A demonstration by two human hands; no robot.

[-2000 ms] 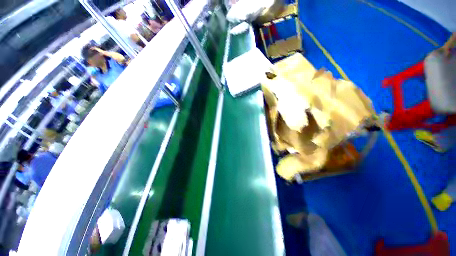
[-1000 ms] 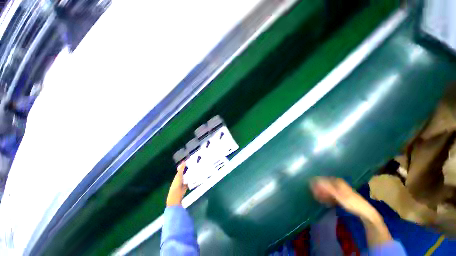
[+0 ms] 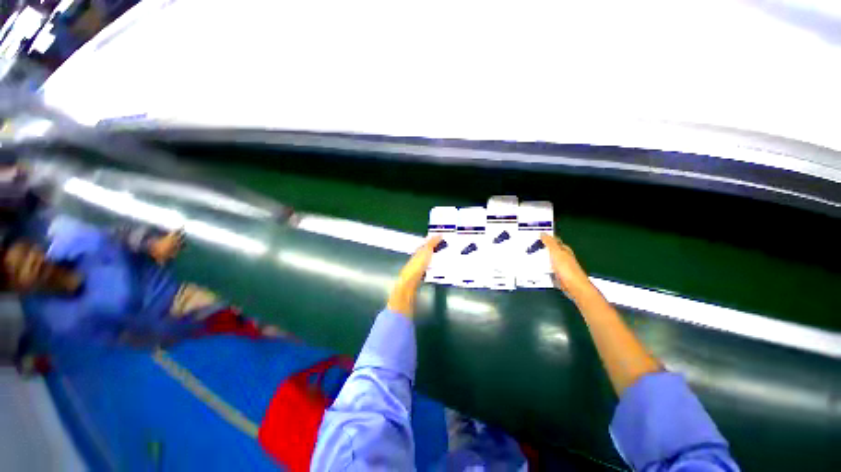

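Observation:
A row of several small white retail boxes (image 3: 491, 253) lies side by side between my hands, each with a dark picture and a dark band near its top. The boxes are over the pale rail at the near side of the belt, their top ends slightly uneven. My left hand (image 3: 417, 269) presses the row's left end. My right hand (image 3: 564, 263) presses its right end. Both hands hold the row together from its sides. Whether the boxes rest on the ledge or are lifted cannot be told.
The green conveyor belt (image 3: 645, 240) runs beyond the rail, under a glaring white overhead shelf (image 3: 461, 64). The glossy green ledge (image 3: 350, 300) is nearest me. A person in blue (image 3: 92, 277) is at the left. A red stool (image 3: 300, 419) stands on the blue floor.
The view has swung round along the line. My right hand, empty and apart over the ledge before, is now at the row's right end. The boxes have come off the belt to the rail.

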